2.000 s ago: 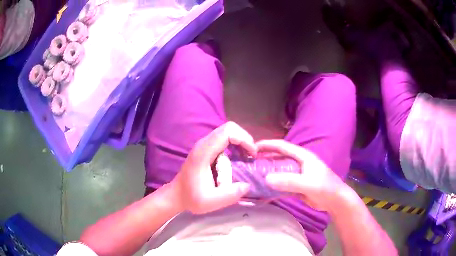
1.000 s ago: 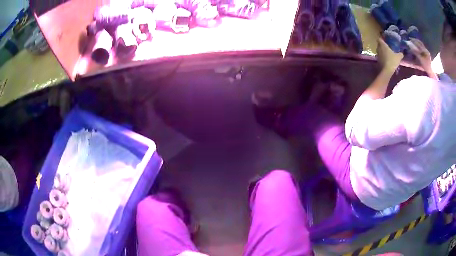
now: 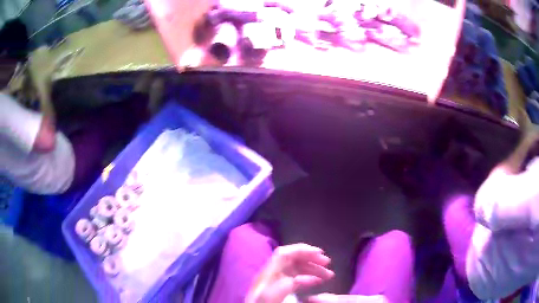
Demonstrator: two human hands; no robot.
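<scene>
My left hand (image 3: 291, 273) is at the bottom edge, above my knees, blurred, with its fingers bent and slightly apart. No part shows clearly in it, and its lower side is cut off. Only a sliver of my right hand (image 3: 348, 298) shows at the bottom edge, just right of my left; what it holds is hidden. Several pale ring parts (image 3: 122, 219) lie at the left side of the blue-violet crate (image 3: 227, 228), on a crumpled white liner sheet (image 3: 171, 195).
The glaring lit box (image 3: 162, 29) stands on the curved bench (image 3: 100, 50), with loose tubes (image 3: 220, 52) inside. Stacked dark blue tubes (image 3: 479, 62) are right of it. Seated people's white sleeves show at left (image 3: 35, 148) and right (image 3: 508, 225). The dark bench edge crosses ahead.
The view has swung left, so the crate and lit box sit further right in the picture. A person's arm now shows at left. My hands, out of view a second ago, show at the bottom.
</scene>
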